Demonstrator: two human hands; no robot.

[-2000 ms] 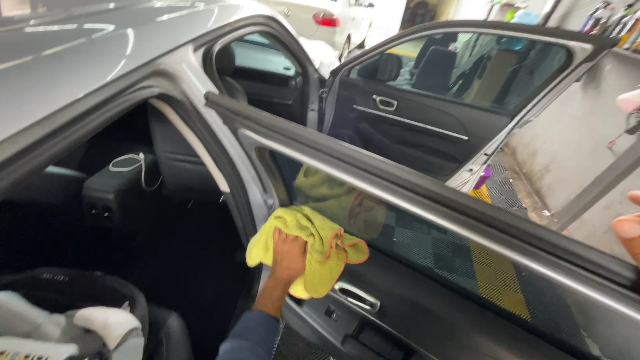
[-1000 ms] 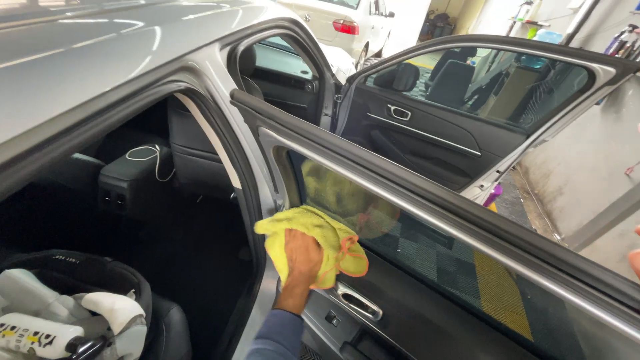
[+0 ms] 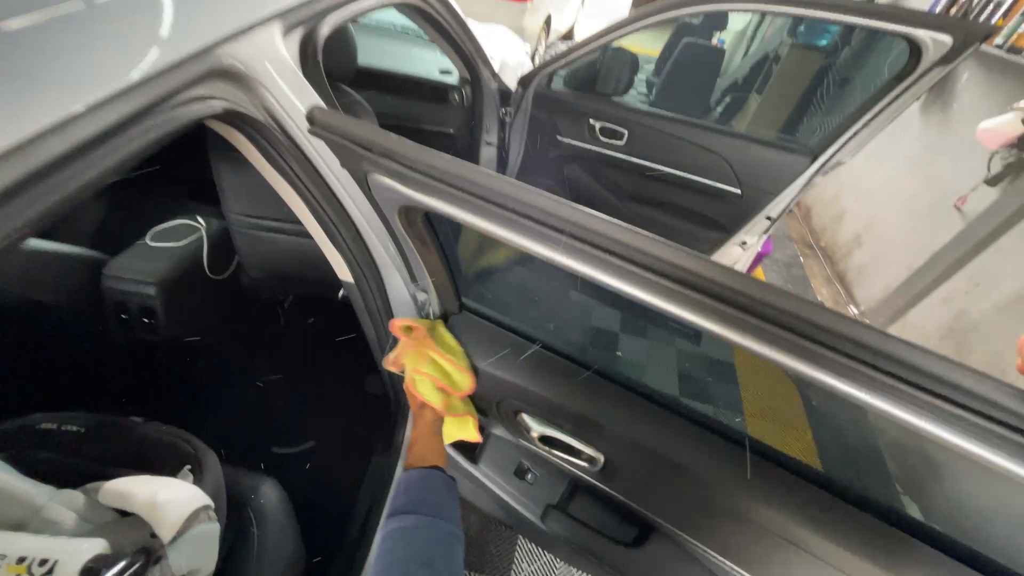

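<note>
My left hand (image 3: 424, 412), in a dark blue sleeve, grips a yellow-green cloth with orange edging (image 3: 436, 368). The cloth lies against the hinge-side end of the open rear car door's inner panel (image 3: 496, 352), below the front corner of the window glass (image 3: 592, 320). Just right of the cloth are the chrome inner door handle (image 3: 560, 442) and a window switch (image 3: 526, 472). Of my right hand (image 3: 1020, 354), only a sliver shows at the right edge, beyond the door's top frame; what it touches is hidden.
The open front door (image 3: 656, 172) stands beyond the rear door. At left is the dark cabin, with a white cable on the centre console (image 3: 152, 268) and a child seat (image 3: 160, 512) at the lower left. A wall (image 3: 952, 152) rises at the right.
My left hand has moved with the cloth off the window glass, down and toward the door's hinge edge. Less of my right hand shows than two seconds ago.
</note>
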